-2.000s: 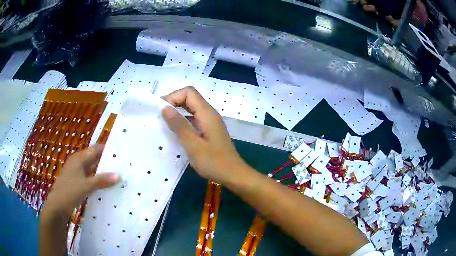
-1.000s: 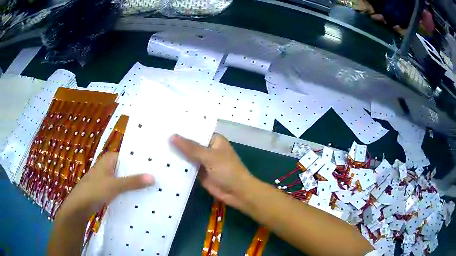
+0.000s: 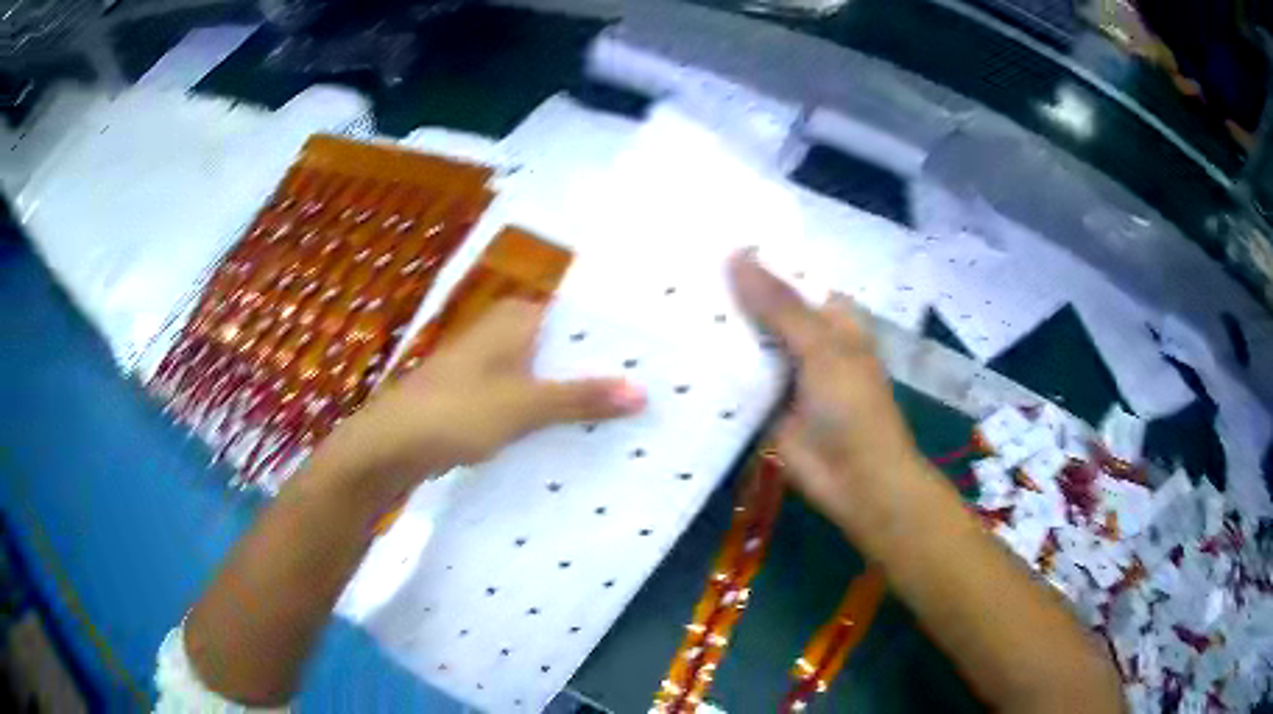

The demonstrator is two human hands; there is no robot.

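A large white sheet with rows of small dark square holes [image 3: 600,488] lies slanted between my hands. My left hand [image 3: 489,391] is on its left edge, thumb lying on top of the sheet, fingers hidden underneath. My right hand [image 3: 824,370] holds its right edge, thumb or finger on top. Both hands are slightly blurred. An amber strip with wires [image 3: 519,265] shows partly beside the sheet, under my left hand. A wide amber panel of finished rows [image 3: 342,279] lies to the left, with red wires at its lower end.
Two narrow amber strips [image 3: 726,586] lie on the dark green mat [image 3: 782,614] at lower centre. Loose wired pieces with white tabs [image 3: 1117,544] are heaped at right. A pale metal strip [image 3: 935,370] and more white sheets [image 3: 963,265] lie behind. Blue floor [image 3: 84,419] shows at left.
The view has shifted left, so everything appears further right and tilted. The sheet's top, lifted and curled by my right hand two seconds ago, now lies flatter. More of the amber strip beside it shows.
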